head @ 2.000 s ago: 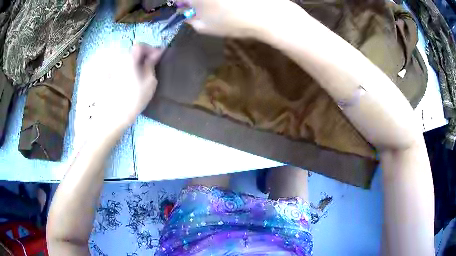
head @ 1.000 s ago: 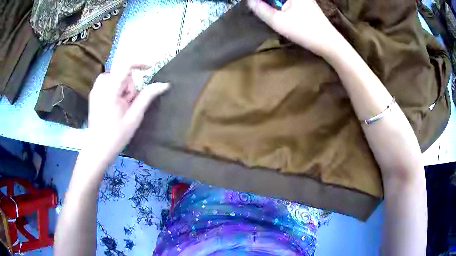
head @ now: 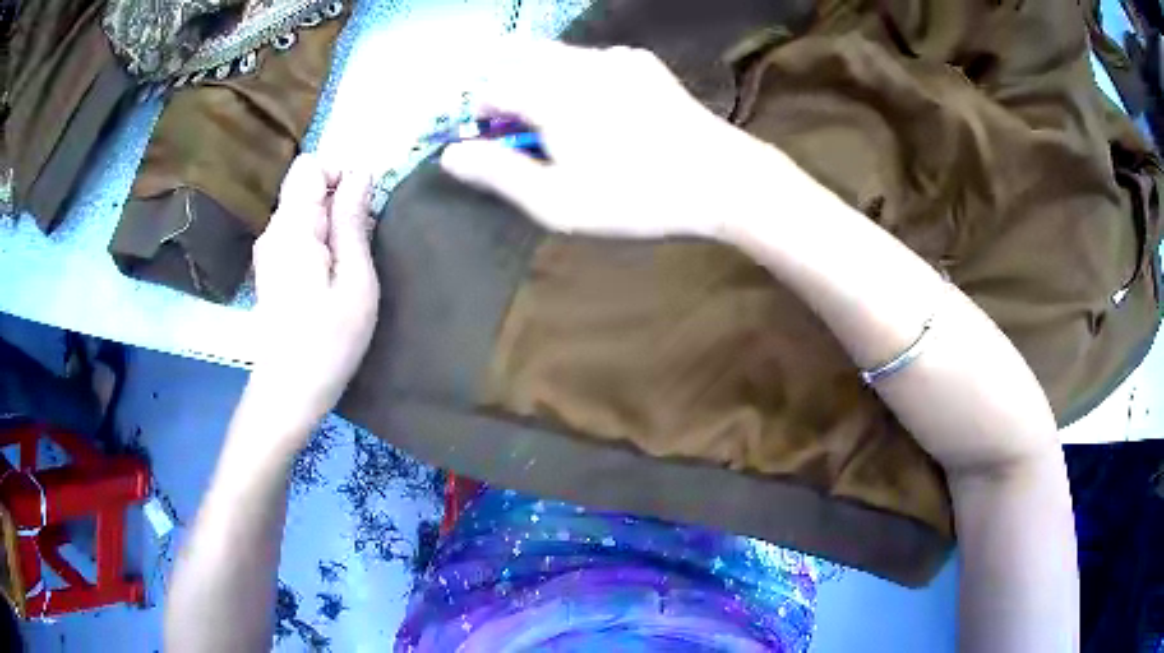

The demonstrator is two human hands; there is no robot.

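A jacket lies lining side up over the table edge, its shiny brown lining (head: pixel 664 344) bordered by a dull grey-brown facing (head: pixel 440 281) and a dark hem band (head: pixel 638 478). My left hand (head: pixel 319 249) holds the facing's left edge, fingers together. My right hand (head: pixel 600 147) is above the upper facing and holds thread snips (head: pixel 511 133) with a blue and purple handle. The blades point left along the edge, blurred by glare. A small white label (head: pixel 1119 296) shows at the right of the lining.
Other brown garments, one with a looped braid edge (head: pixel 243 58) and a cuff with loose threads (head: pixel 185 239), lie at upper left on the white table (head: pixel 192 329). A red stool (head: pixel 89 523) stands at lower left. Thread scraps litter the pale blue floor.
My right hand with the snips has come down and left from the top edge toward my left hand. My left hand's fingers have closed at the facing edge. The garment has shifted slightly.
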